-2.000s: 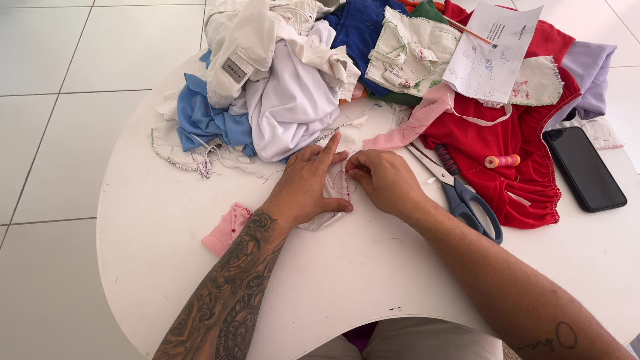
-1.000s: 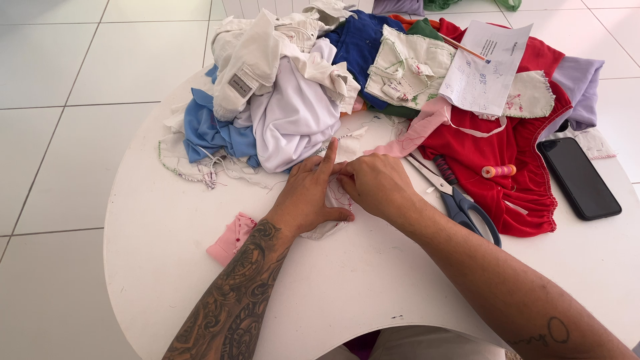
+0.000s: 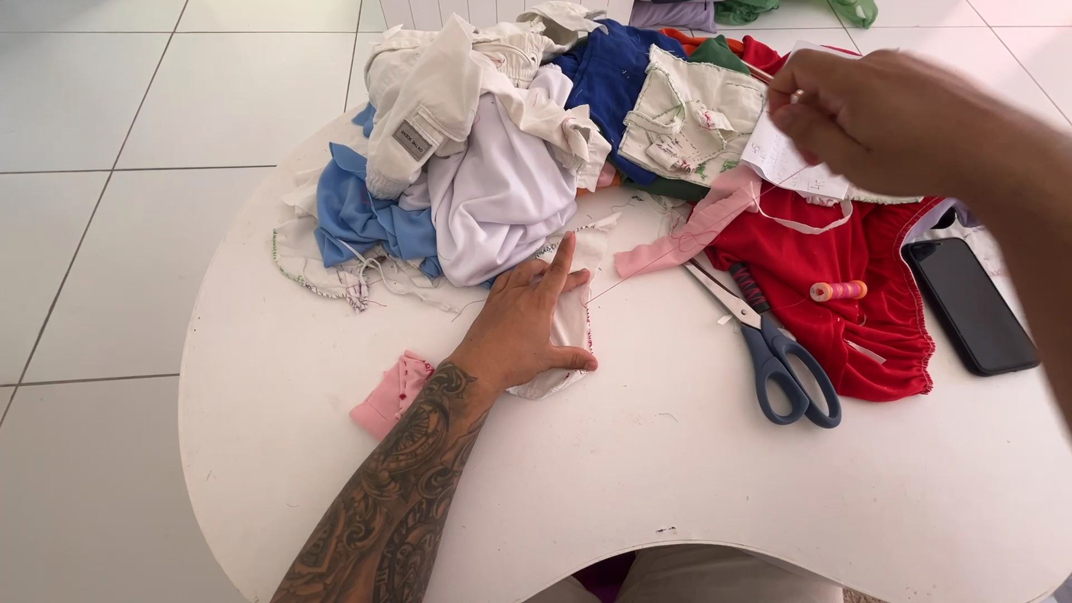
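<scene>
My left hand (image 3: 532, 322) lies with spread fingers on a white cloth piece (image 3: 574, 310), pressing it to the table. Dark red stitches run along the cloth's right edge. From that edge a thin red thread (image 3: 641, 270) stretches up and right across a pink fabric strip (image 3: 695, 230) toward my right hand (image 3: 825, 113). Raised over the paper sheet, the right hand is blurred, its thumb and forefinger pinched together at the thread's far end; a needle cannot be made out. A small pink cloth piece (image 3: 389, 394) with red stitches lies beside my left forearm.
Blue-handled scissors (image 3: 783, 360) and a pink thread spool (image 3: 837, 291) lie right of centre, the spool on red fabric (image 3: 888, 352). A black phone (image 3: 971, 306) is at the far right. White garments (image 3: 502, 193), blue fabric (image 3: 343, 209) and an embroidered cloth (image 3: 670, 117) are piled behind.
My right hand has moved from beside the left hand up and to the right, and the red thread now shows stretched out. The left hand stays on the white cloth.
</scene>
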